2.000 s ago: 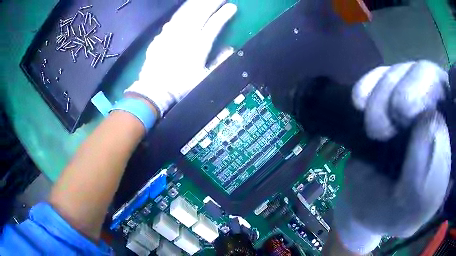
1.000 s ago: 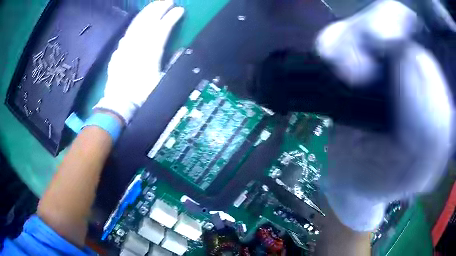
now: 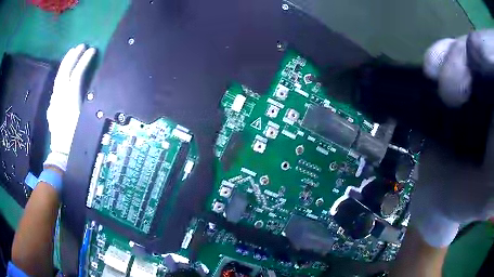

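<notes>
The black fixture plate (image 3: 179, 59) lies across the view, with the large green main power board (image 3: 319, 189) in its cutout. The small control board (image 3: 132, 178) sits at the left of the plate. My left hand (image 3: 67, 103), white-gloved, rests flat at the plate's left edge, fingers extended, holding nothing visible. My right hand (image 3: 460, 70), gloved and partly cut off at the right, is wrapped around the thick black electric screwdriver (image 3: 417, 97), above the board's right side. The screwdriver is dark and blurred; its tip cannot be made out clearly.
The black screw tray (image 3: 32, 81) with loose silver screws (image 3: 13, 132) is at the far left, beyond my left hand. A red bundle (image 3: 56, 5) lies at the top left. Black capacitors (image 3: 355, 223) stand on the board's lower right. A grey area (image 3: 395, 27) is at the top right.
The view has shifted right, so the boards and tray appear farther left and more of the main board shows. The screwdriver in my right hand is now over its right part.
</notes>
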